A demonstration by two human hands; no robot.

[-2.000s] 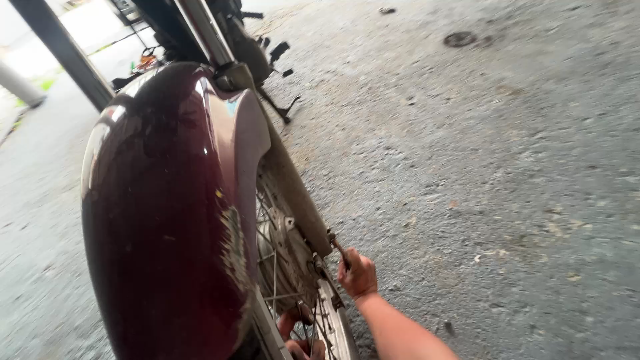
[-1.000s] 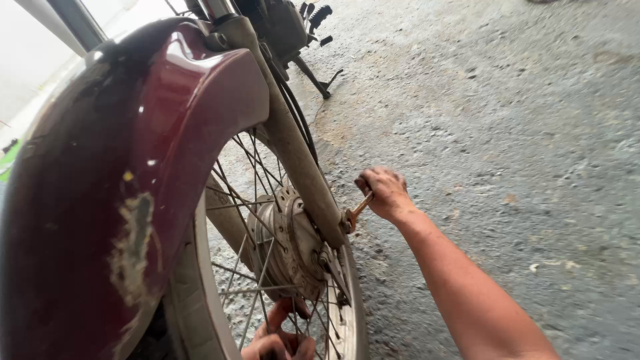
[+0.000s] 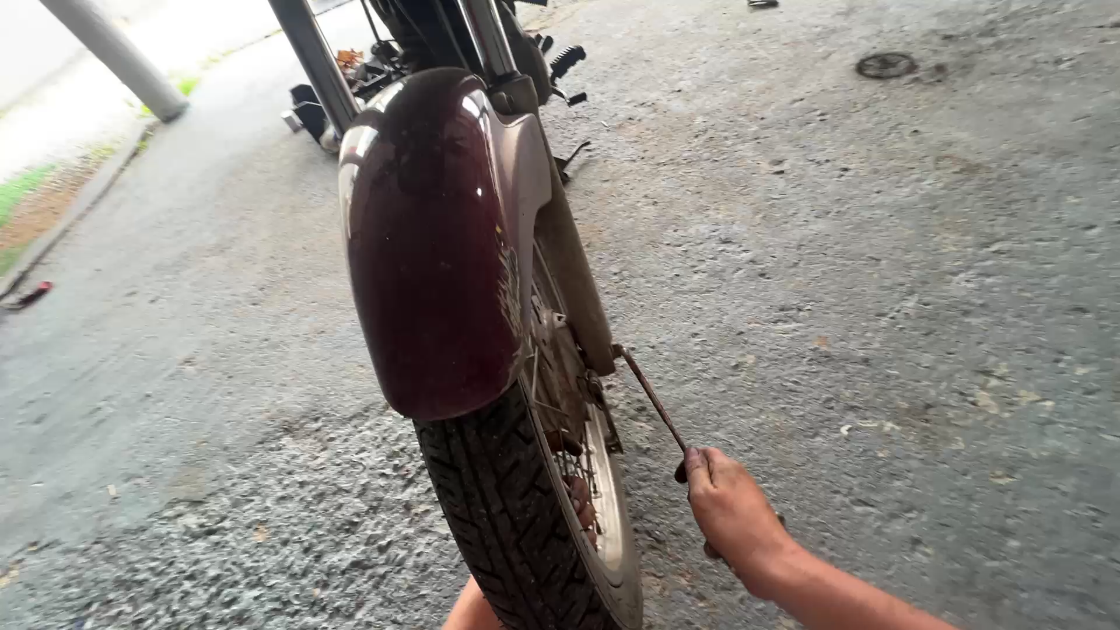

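A motorcycle's front wheel stands below a dark red fender (image 3: 429,262), its black tire (image 3: 499,499) toward me. My right hand (image 3: 735,516) grips the near end of a thin metal wrench (image 3: 652,398), whose far end meets the axle area at the foot of the fork leg (image 3: 577,280). On the other side, my left forearm comes up beside the tire, and my left hand (image 3: 579,503) shows only partly through the spokes inside the rim (image 3: 612,516). Its fingers are near the brake hub (image 3: 560,385); what they touch is hidden.
Rough concrete floor (image 3: 840,289) surrounds the wheel. Behind the fender are the engine and foot pegs (image 3: 567,63). A round metal part (image 3: 885,65) lies at the upper right, a red-handled object (image 3: 33,295) at the far left. A post (image 3: 122,61) stands at the upper left.
My right hand has moved from beside the fork foot to lower and farther out, with the wrench now slanting down toward me. The view has pulled back from the wheel since one second ago.
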